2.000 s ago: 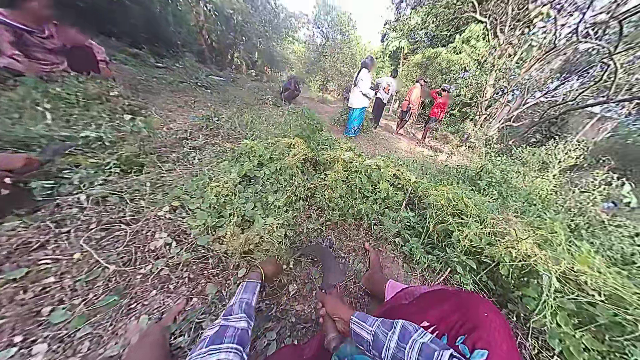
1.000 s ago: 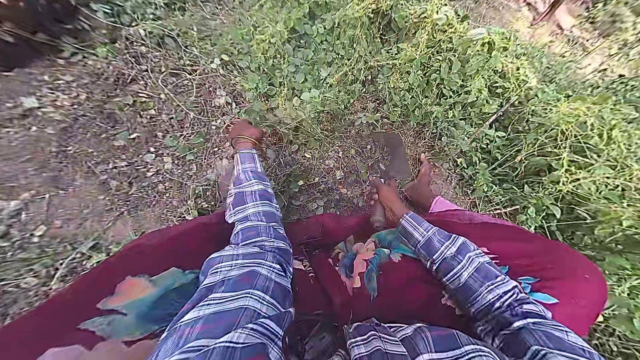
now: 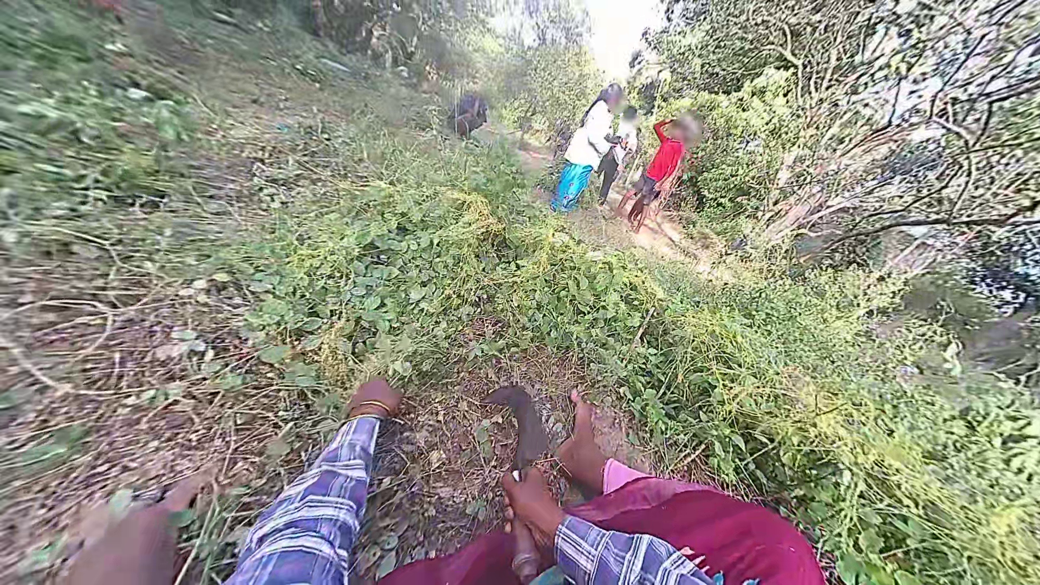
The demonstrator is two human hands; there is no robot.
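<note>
My right hand [image 3: 532,504] is closed round the handle of a billhook-like blade [image 3: 526,422], whose dark, hooked tip points forward and left over the bare soil. My left hand [image 3: 375,398], with bangles at the wrist, is low at the near edge of the green creeping vines [image 3: 390,284]; its fingers are turned away, so whether they grip a stem cannot be told. My bare right foot [image 3: 582,447] rests just right of the blade. Dry stems and leaf litter lie between my hands.
Several people stand on a dirt path ahead, one in a red shirt [image 3: 666,158], one in a white top [image 3: 591,138]. A dark figure [image 3: 469,115] is farther back. Bare branches [image 3: 902,146] spread at the right. My blurred left foot [image 3: 130,536] is at lower left.
The view tipped down, then up again. The person in orange seen two seconds ago beside the one in red is no longer visible. My right hand has kept hold of the blade's handle.
</note>
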